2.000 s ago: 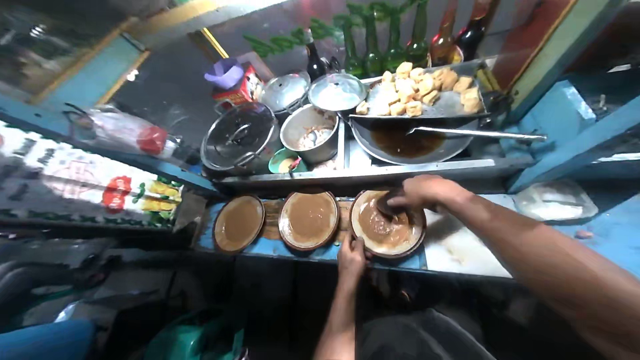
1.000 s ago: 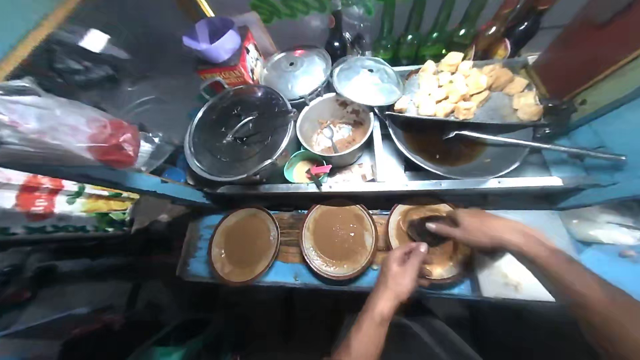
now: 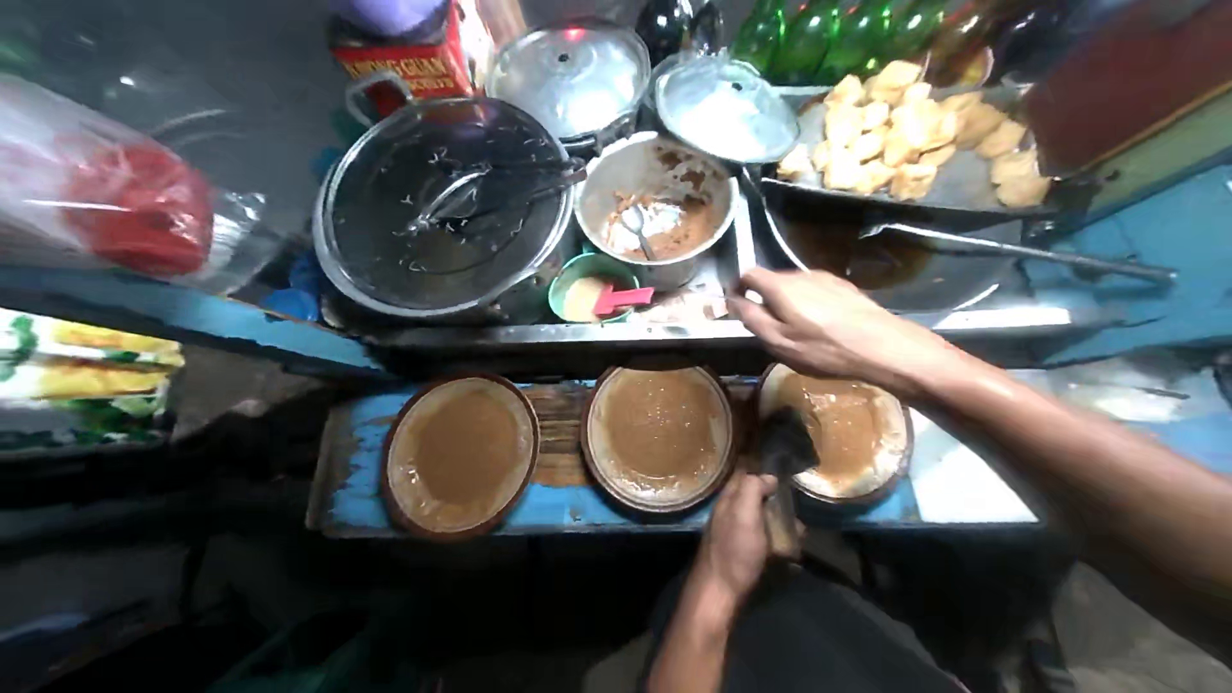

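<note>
My left hand (image 3: pixel 739 529) is closed around the handle of a dark pestle (image 3: pixel 787 448), whose head rests at the left rim of the right-hand plate (image 3: pixel 890 452) of brown sauce. My right hand (image 3: pixel 804 318) reaches over the metal ledge beside the pot (image 3: pixel 656 197) that holds a spoon and brown-and-white contents. Its fingers are partly bent; whether they hold anything is not clear. Left of the pestle, a middle plate (image 3: pixel 659 433) and a left plate (image 3: pixel 462 452) hold similar brown sauce. A green bowl (image 3: pixel 568 289) with a pink-handled scoop (image 3: pixel 626 298) stands below the pot.
A large lidded pot (image 3: pixel 443 207) stands back left. Fried tofu pieces (image 3: pixel 890 130) lie on a tray above a wok (image 3: pixel 857 250) of dark oil with a metal ladle (image 3: pixel 1020 250) across it. Green bottles (image 3: pixel 818 38) stand behind. A white board (image 3: pixel 962 472) lies at right.
My right hand has left the right-hand plate and moved up to the metal ledge. The dark pestle, earlier at my right hand, is now in my left hand. The view has moved closer.
</note>
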